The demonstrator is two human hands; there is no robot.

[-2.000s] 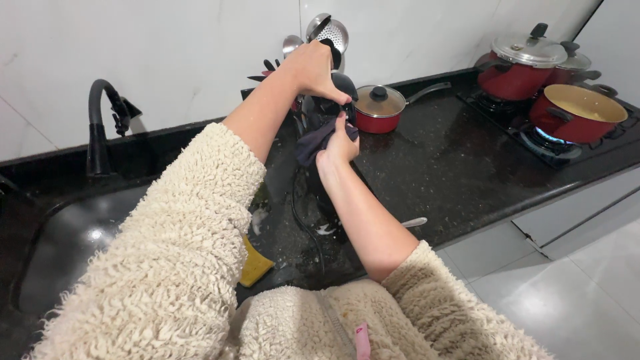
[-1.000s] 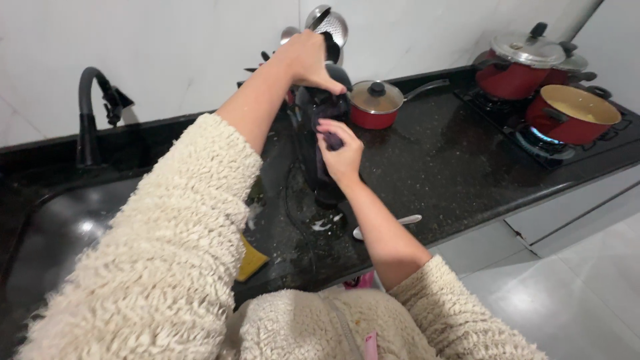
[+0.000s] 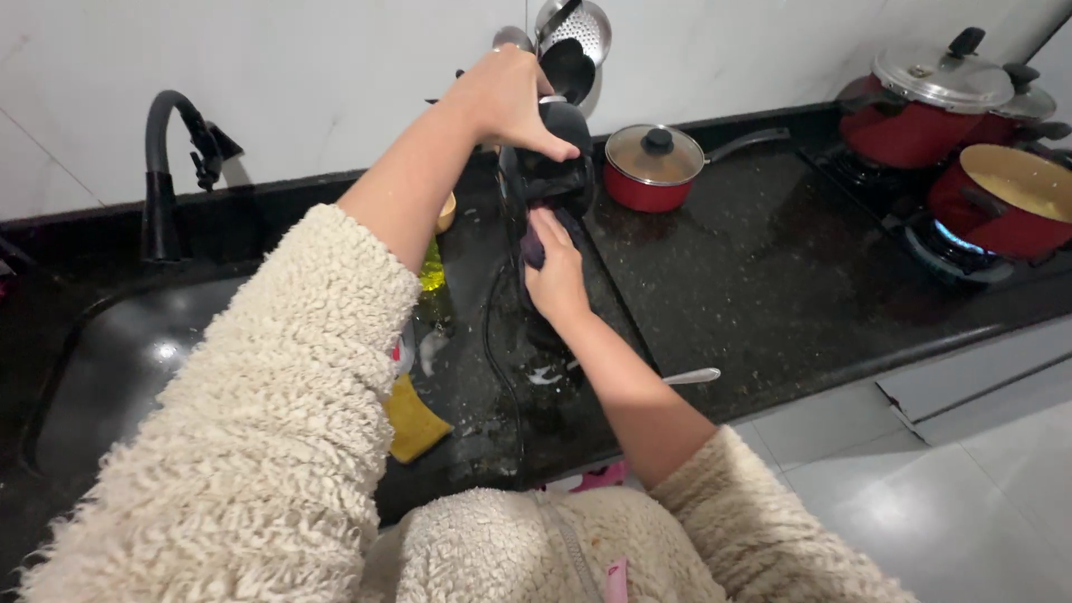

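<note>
A black countertop appliance (image 3: 561, 172), its exact kind unclear, stands on the dark stone counter with its cord (image 3: 494, 360) trailing towards me. My left hand (image 3: 515, 105) grips the top of it, thumb on the near side and fingers mostly hidden behind. Lower down, my right hand (image 3: 554, 264) presses a dark purple cloth (image 3: 533, 249) against the appliance, fingertips reaching beneath its upper part. Wet, whitish smears lie on the counter just in front of it.
A yellow cloth (image 3: 414, 423) and the sink (image 3: 151, 360) with a black faucet (image 3: 159, 184) are at left. Steel and black utensils (image 3: 574, 42) rise behind. A lidded red saucepan (image 3: 649, 172), a spoon (image 3: 693, 377) and an uncovered red pot (image 3: 1005, 201) over a lit burner are at right.
My right hand with the cloth has moved down from near the appliance's top, where both hands were close together two seconds ago. My left hand remains at the top.
</note>
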